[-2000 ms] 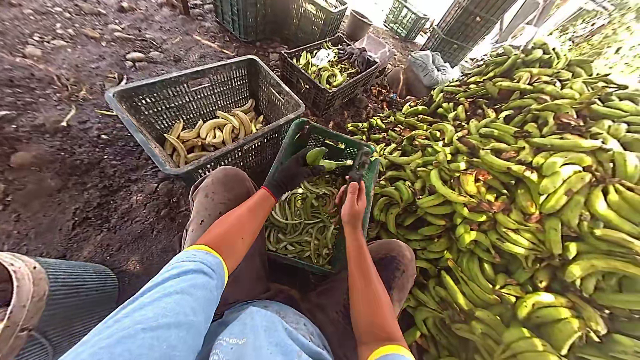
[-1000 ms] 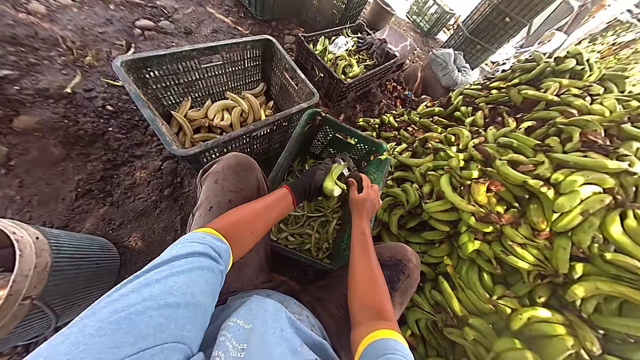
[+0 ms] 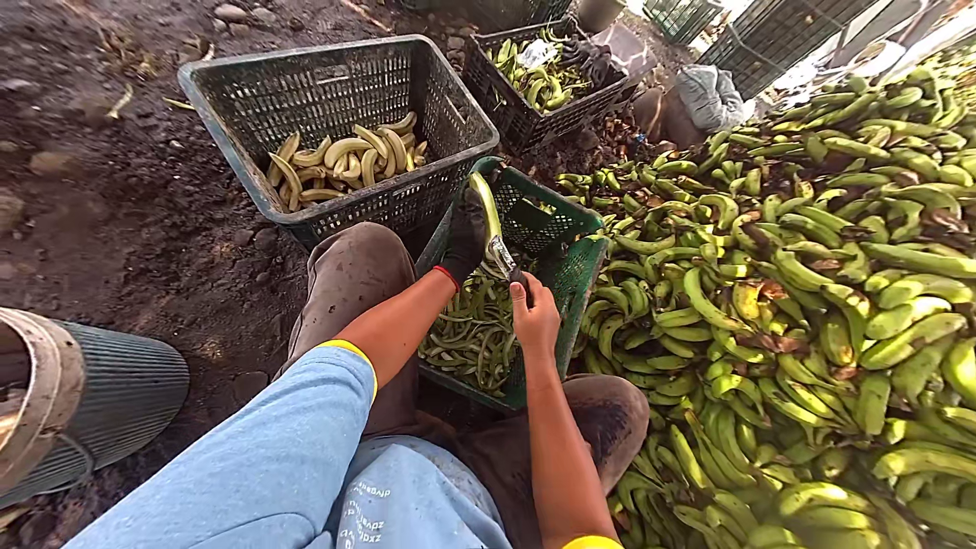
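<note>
My left hand (image 3: 467,230), in a dark glove with a red cuff, grips a green plantain (image 3: 486,204) above a green plastic crate (image 3: 581,282). The fruit points up and away from me. My bare right hand (image 3: 535,314) is closed on the dark handle of a blade tool (image 3: 503,259), whose metal end touches the plantain's lower part. Strips of green peel (image 3: 476,335) fill the bottom of the crate, which stands between my knees. Peeled plantains (image 3: 354,162) lie in a larger dark crate (image 3: 335,65) beyond my left knee.
A big heap of green plantains (image 3: 793,305) rises on the right. Farther off stand a black crate (image 3: 526,126) with green peels, a grey sack (image 3: 709,97) and stacked crates (image 3: 785,38). A ribbed bucket (image 3: 126,389) is at the lower left, on muddy, stony ground.
My left hand has turned the plantain, which now points away from me. The tool in my right hand has moved to the plantain's lower part. The view has shifted slightly.
</note>
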